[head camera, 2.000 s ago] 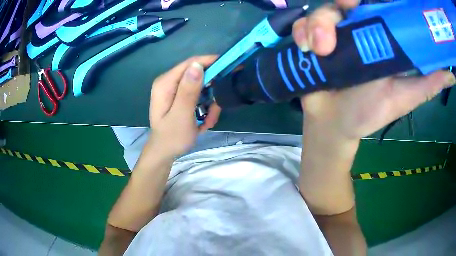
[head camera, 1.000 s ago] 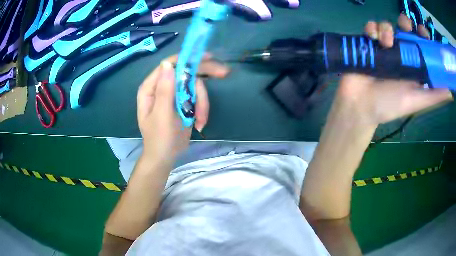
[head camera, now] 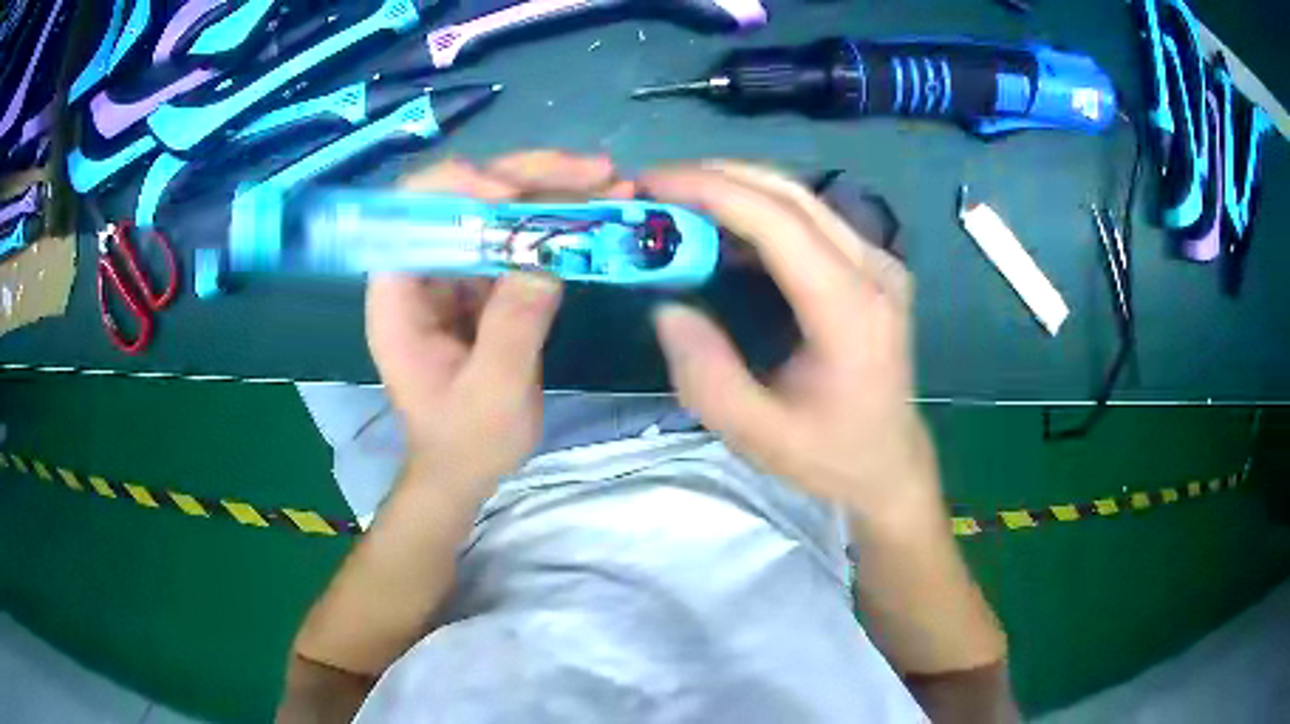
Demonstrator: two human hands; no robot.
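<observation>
A light blue device housing (head camera: 425, 235) lies level in front of me, its open side showing wires and a dark round part at the right end. Its left part is motion-blurred. My left hand (head camera: 467, 340) is closed around its middle, thumb at the near edge. My right hand (head camera: 814, 318) is open around the right end, fingers behind and thumb in front; it does not clearly grip it. The blue-and-black electric screwdriver (head camera: 905, 82) lies on the mat behind, bit pointing left.
Blue and lilac housings (head camera: 283, 85) are piled at left, with red-handled scissors (head camera: 128, 287) nearer. More housings (head camera: 1188, 142) lie far right. A white strip (head camera: 1016, 266), tweezers (head camera: 1113, 262) and a black cord (head camera: 1118, 375) are at right. A black fixture (head camera: 866, 205) is partly behind my right hand.
The screwdriver has left my right hand and lies on the mat at the back. The housing has turned from upright to level. My right hand has moved left to its right end.
</observation>
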